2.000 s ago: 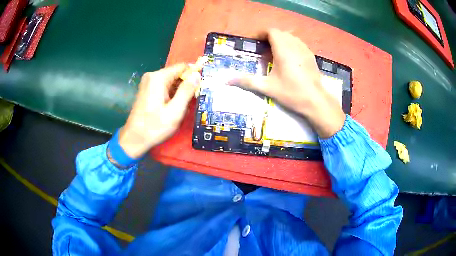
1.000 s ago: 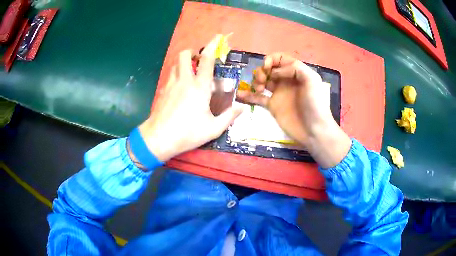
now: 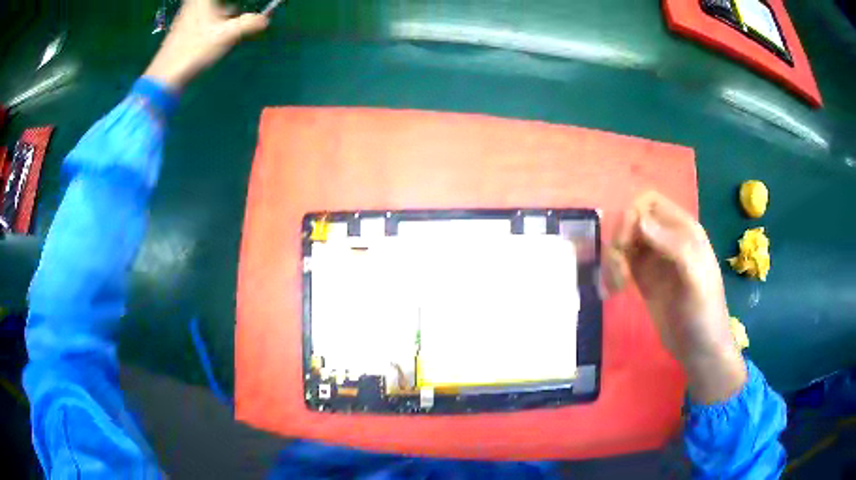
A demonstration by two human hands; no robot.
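Observation:
The open tablet (image 3: 450, 309) lies flat on the red foam pad (image 3: 422, 159), its white inner face up, with yellow edging along the lower side. My left hand (image 3: 202, 37) is at the top left edge of the view, away from the tablet, and partly cut off. Its thumb and fingers are near a thin light object, and I cannot tell if it is held. My right hand (image 3: 666, 262) is blurred, beside the tablet's right end, with its fingers curled. I cannot tell whether it holds anything.
A smooth yellow lump (image 3: 754, 199), a ragged yellow lump (image 3: 751, 254) and a yellow scrap (image 3: 739, 333) lie at right on the green mat (image 3: 526, 56). Another red pad (image 3: 798, 70) with an open unit is at top right. Red packets (image 3: 30, 178) are at far left. A blue cord (image 3: 202, 352) hangs at left.
My left hand has left the tablet and reached far up and left. My right hand has moved right, off the tablet. The tablet and pad appear lower and further left, and the tablet is uncovered.

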